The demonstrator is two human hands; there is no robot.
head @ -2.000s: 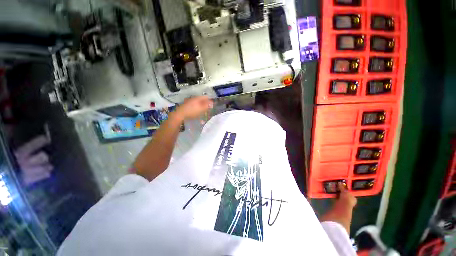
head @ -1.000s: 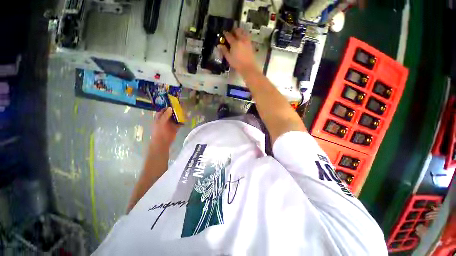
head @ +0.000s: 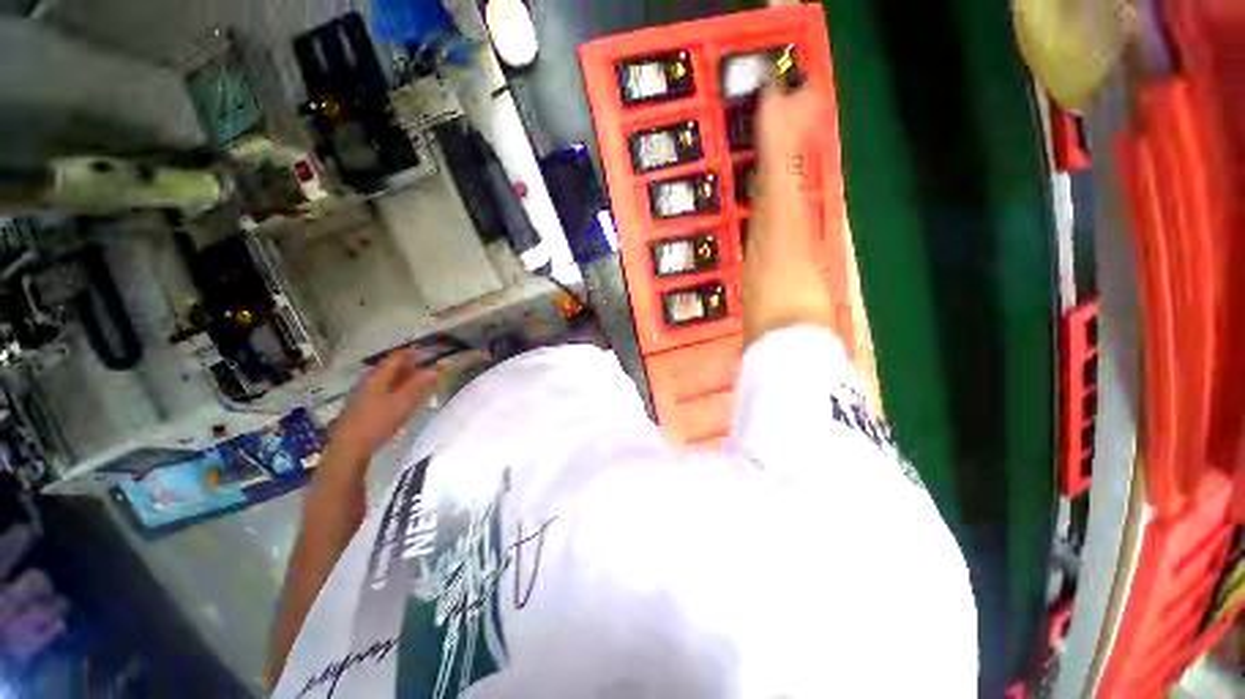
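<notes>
The red-orange parts tray (head: 713, 341) lies right of the machines, with black device units (head: 684, 195) in two columns of pockets. My right hand (head: 789, 116) reaches over the right column, its fingers closed on a blurred device unit (head: 748, 71) at the top right pocket. My forearm hides part of that column. My left hand (head: 396, 387) is at the machine's front edge, slightly blurred, with fingers apart and no item visible in it. A black fixture (head: 246, 317) on the machine bed shows a yellow-orange spot.
The benchtop machine (head: 437, 260) fills the upper left, with a second black fixture (head: 358, 116) further back. A blue illustrated mat (head: 178, 489) is below its front edge. Green line surface (head: 942, 273) runs right of the tray. More red trays (head: 1181, 328) stand at the far right.
The view has turned right. My right hand has moved from the machine fixture to the tray. The yellow flat item no longer shows in my left hand, which is now at the machine's front edge.
</notes>
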